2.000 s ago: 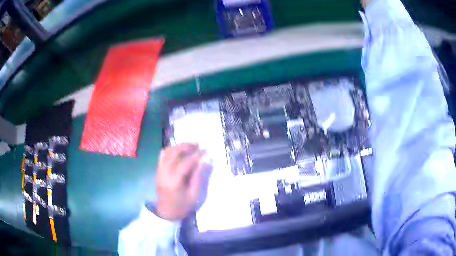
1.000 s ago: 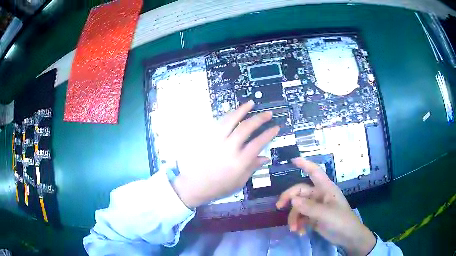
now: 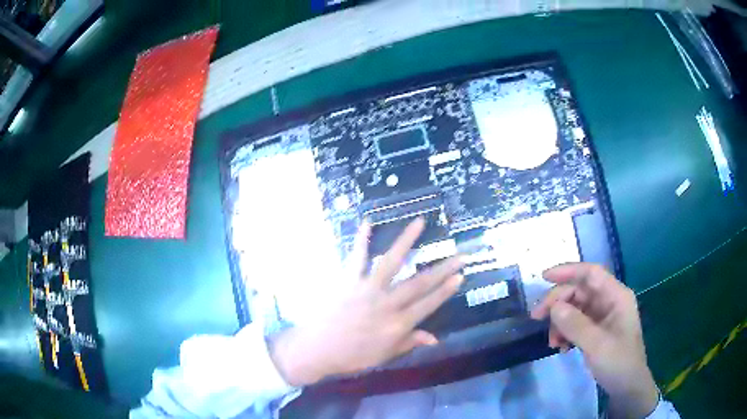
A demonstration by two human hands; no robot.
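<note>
The laptop top case [image 3: 604,245] lies inner side up in front of me, with the black motherboard [image 3: 467,196] across its upper part. My left hand [image 3: 360,315] is spread flat with fingers apart over the lower middle of the case, its fingertips by the board's lower edge. It hides part of the case, and I see nothing held in it. My right hand [image 3: 594,319] is over the lower right corner with fingers curled and thumb near the index finger; whether it pinches something small cannot be told. The touchpad area [image 3: 491,296] with a white label lies between the hands.
A red bubble wrap bag [image 3: 156,139] lies at upper left. A black mat [image 3: 61,192] with small cable assemblies [image 3: 70,286] is at the far left. Flat ribbon cables [image 3: 714,151] lie at right. A pale rail [image 3: 278,69] runs behind. Yellow-black tape [image 3: 708,356] is at lower right.
My right hand has moved right, away from the touchpad area to the case's lower right. My left hand has shifted slightly down, still spread. The view has shifted, and the case appears more tilted.
</note>
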